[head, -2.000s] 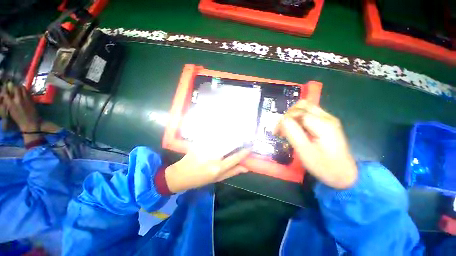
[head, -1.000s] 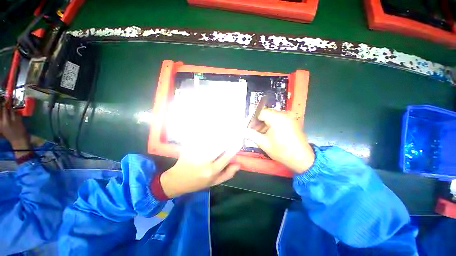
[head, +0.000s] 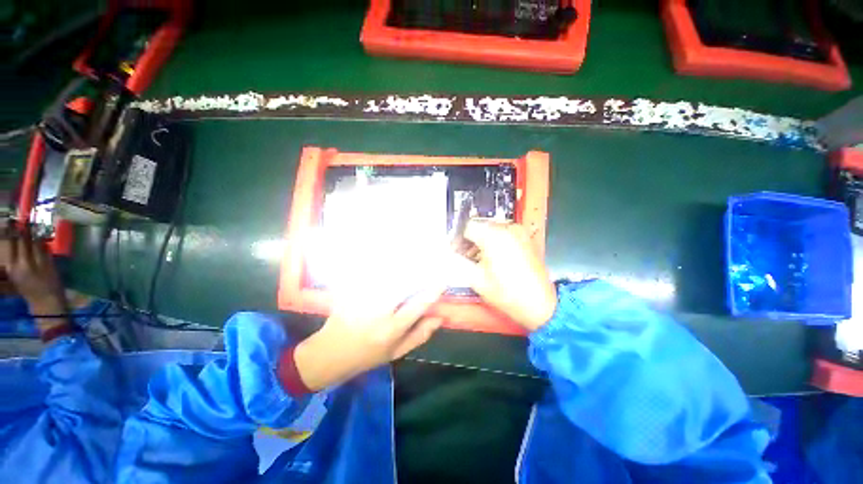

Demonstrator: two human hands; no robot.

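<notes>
An open tablet unit lies in a red-orange frame (head: 536,194) in front of me. Its battery (head: 383,222) glares white at the left and middle; the dark circuit board (head: 492,180) is to its right. My right hand (head: 501,274) is over the board near the battery's right edge, with a short dark stick-like thing (head: 463,219) at its fingertips, perhaps tweezers. My left hand (head: 369,336) rests at the frame's lower edge, its fingertips washed out by glare; whether they hold anything cannot be seen.
A blue bin (head: 790,260) with small shiny pieces stands at the right. A black box (head: 147,170) with cables is at the left, beside another person's hand (head: 30,269). A worn rail (head: 473,109) crosses behind; more red frames (head: 473,47) lie beyond it.
My right hand has moved left and down from the board's right part to the battery's right edge, and the dark stick now shows. The view has shifted, bringing the whole bin in.
</notes>
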